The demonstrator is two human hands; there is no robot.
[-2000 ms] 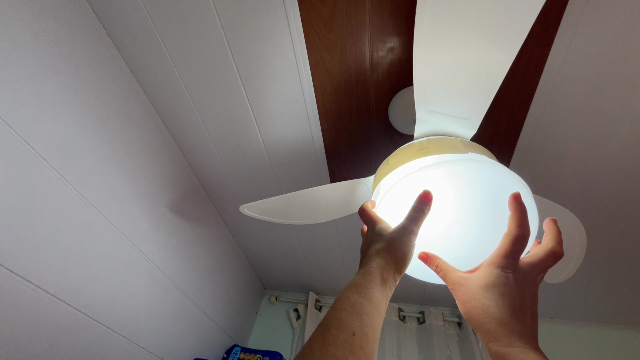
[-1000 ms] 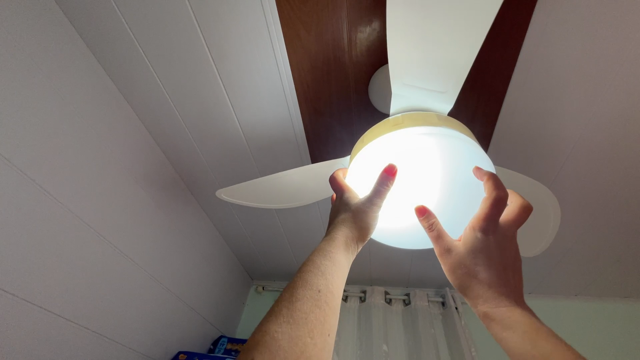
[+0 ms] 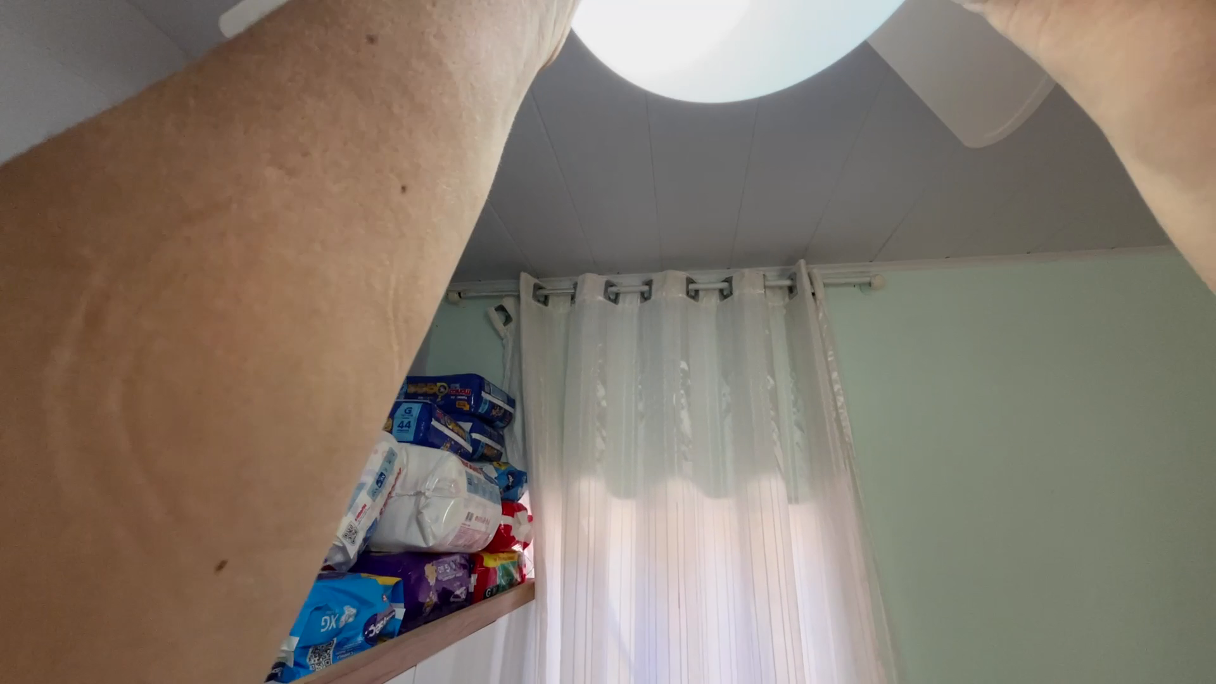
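Observation:
The glowing round white light cover of the ceiling fan (image 3: 736, 52) is cut off by the top edge, and only its lower part shows. On its left, my left forearm rises large across the view; my left hand lies beyond the top edge. My right forearm reaches up at the upper right, with my right hand also outside the frame. Whether either hand touches the cover is hidden. One pale fan blade (image 3: 983, 90) shows between the cover and my right forearm. The tip of another blade (image 3: 249, 13) peeks out above my left forearm.
A sheer white curtain (image 3: 684, 399) hangs by metal eyelets from a rod below the fan. At the left, several packs of diapers (image 3: 437, 499) are stacked on a wooden shelf (image 3: 427, 638), partly behind my left forearm. A pale green wall (image 3: 1026, 427) stands at the right.
The view has tilted down strongly. Both hands, seen earlier with fingers around the lit cover, have left the frame; the forearms now appear much larger.

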